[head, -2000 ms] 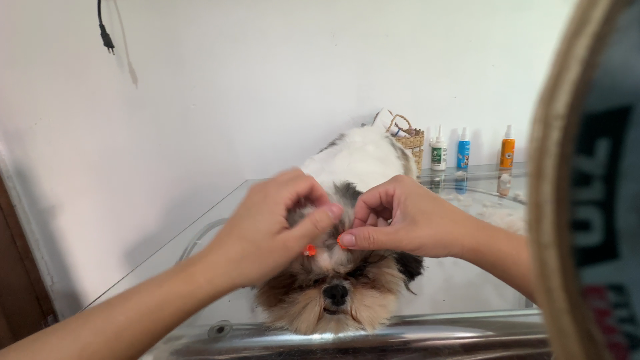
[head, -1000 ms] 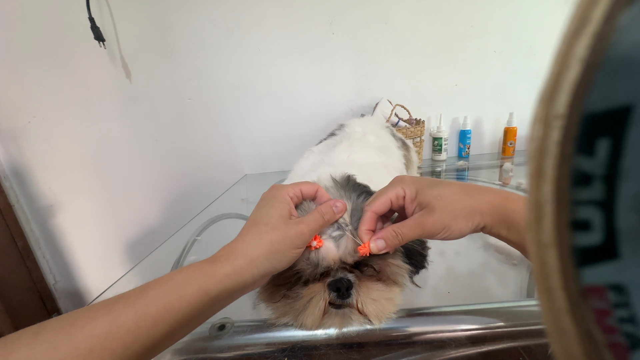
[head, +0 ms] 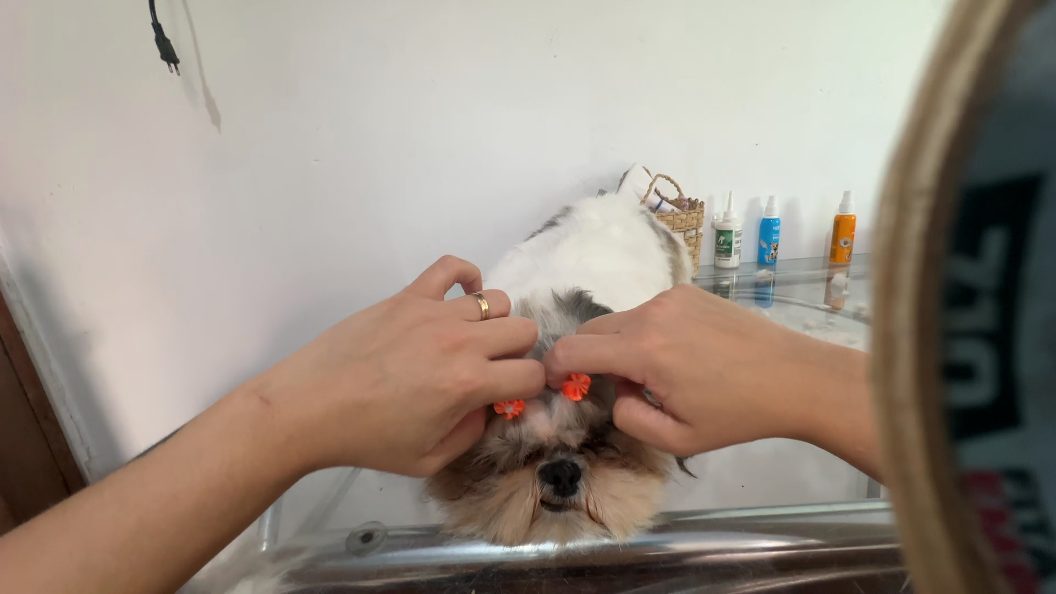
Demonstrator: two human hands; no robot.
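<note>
A small long-haired dog (head: pixel 561 478) with a tan muzzle and a white back faces me, its chin at the table's metal edge. Two orange bows sit on its head: one (head: pixel 509 407) beside the fingers of my left hand, the other (head: pixel 576 386) just below the curled fingers of my right hand. My left hand (head: pixel 450 359), with a ring on one finger, has its fingertips in the hair on top of the head. My right hand (head: pixel 648 363) is bent over the other side of the head. Whether the fingertips grip hair cannot be seen.
Behind the dog stand a wicker basket (head: pixel 685 227), a white bottle (head: pixel 728 239), a blue spray bottle (head: pixel 769 235) and an orange one (head: pixel 843 233) on the glass tabletop (head: pixel 792 268). A large blurred round-edged object (head: pixel 907 297) blocks the right side. A black plug (head: pixel 165 51) hangs at upper left.
The right hand no longer pinches the right-hand orange bow, which has moved up and inward on the dog's head. Both hands have turned, with their backs now more toward me.
</note>
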